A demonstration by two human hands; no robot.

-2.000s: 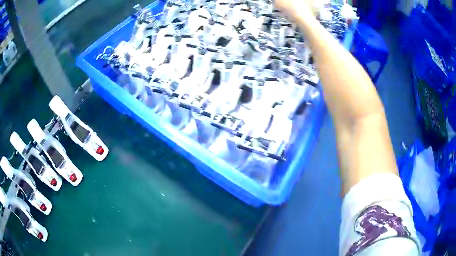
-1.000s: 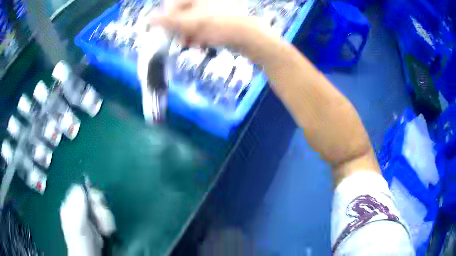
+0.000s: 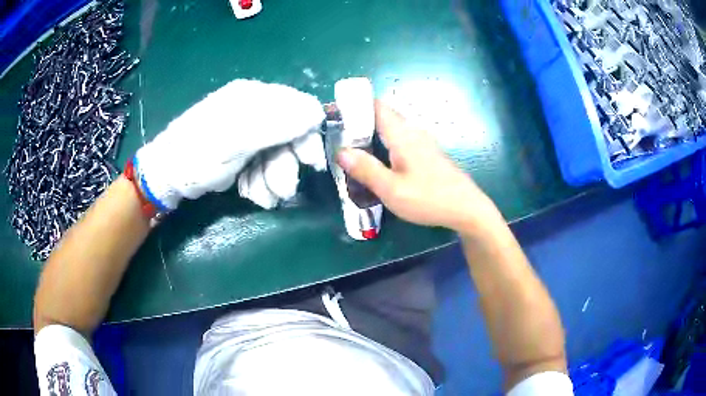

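A white plastic housing (image 3: pixel 357 116) lies lengthwise on the green bench in front of me, its red end toward me and its dark middle partly covered by fingers. My bare right hand (image 3: pixel 410 174) grips it from the right, thumb across the middle. My left hand (image 3: pixel 240 139), in a white knitted glove, is at its upper left side, fingertips on a small metal piece (image 3: pixel 333 116) against the housing. The glove hides most of that piece, so I cannot tell if it is fitted in.
A heap of small metal fittings (image 3: pixel 70 124) lies at the left. A blue tote (image 3: pixel 577 100) packed with white units and metal rods stands at the right. Another housing's red end (image 3: pixel 245 7) shows at the top edge. The bench's front edge curves below my hands.
The view has swung left to the bench. My right hand has come from the tote with a housing to the bench centre, and my gloved left hand has moved up to meet it.
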